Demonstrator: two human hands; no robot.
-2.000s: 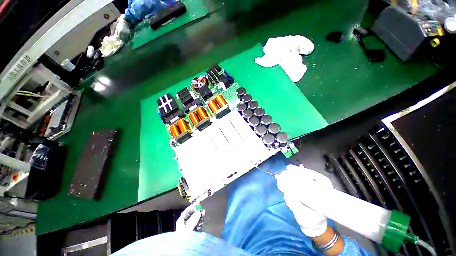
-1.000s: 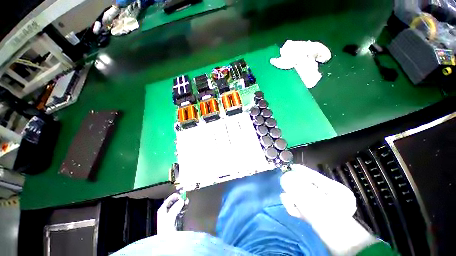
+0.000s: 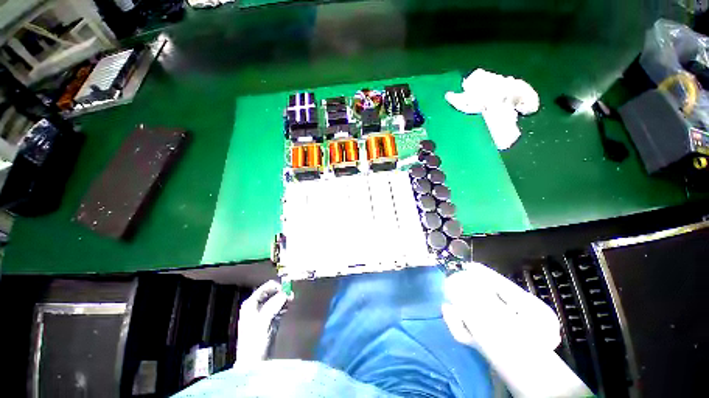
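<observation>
The power circuit board lies on the green mat, its near edge jutting past the bench front. It has three orange-copper wound blocks, rows of round capacitors on the right and wide white plates in its near half. My gloved left hand has its fingers closed on the board's near left corner. My gloved right hand is at the near right corner, shut on the white dispensing syringe. Its cap is out of the picture. The needle cannot be made out; whether this hand also grips the board is unclear.
A crumpled white cloth lies right of the mat. A dark speckled block lies left. A grey-black box with a clear plastic bag stands at the right. Black trays are below the bench front.
My right hand has moved from beside the board's near edge to its near right corner, and the syringe now points more downward. The board has turned squarer to me. The camera view has shifted.
</observation>
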